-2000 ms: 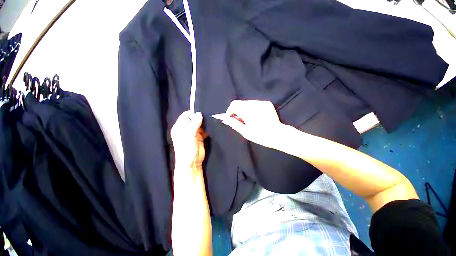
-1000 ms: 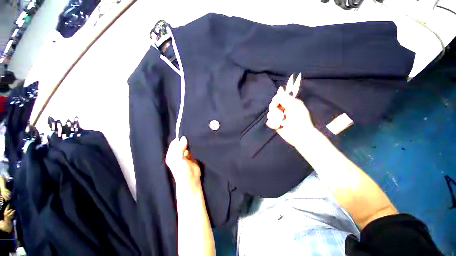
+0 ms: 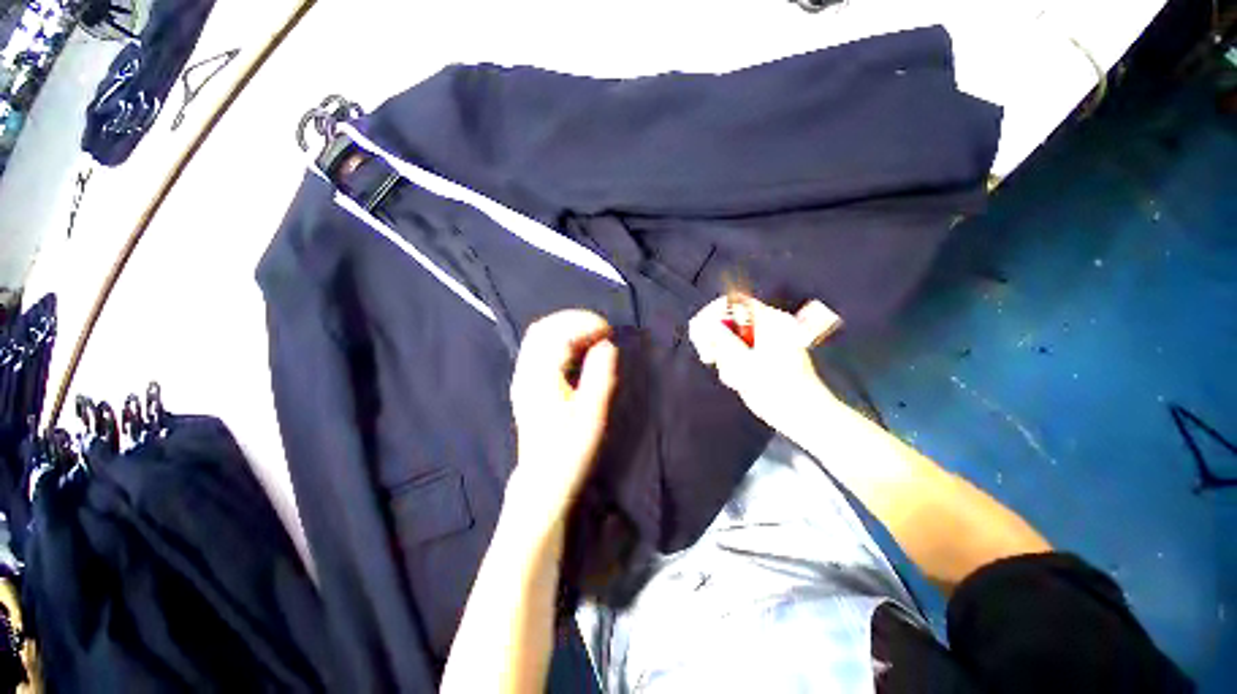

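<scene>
A dark navy jacket (image 3: 421, 285) with white edging (image 3: 529, 233) lies spread before me, its front open and its lower part over my lap. A black hanger (image 3: 339, 152) is in its neck. My left hand (image 3: 559, 393) is over the middle of the jacket with curled fingers; whether cloth is between them cannot be told. My right hand (image 3: 767, 355) is closed around thread snips (image 3: 738, 323) with a red handle, over the right front of the jacket; the blades are blurred. A flap pocket (image 3: 432, 504) shows at the lower left.
Dark garments on hangers (image 3: 149, 542) hang at the left beside a long brown rod (image 3: 163, 190). The white table (image 3: 394, 38) runs behind the jacket. A small white rectangle (image 3: 818, 323) shows beside my right hand. A black hanger (image 3: 1201, 445) lies on the blue floor (image 3: 990, 447).
The jacket front has opened and the edging has parted into two strips. The pale button is out of sight. My left hand has moved right, and my right hand is lower with the snips.
</scene>
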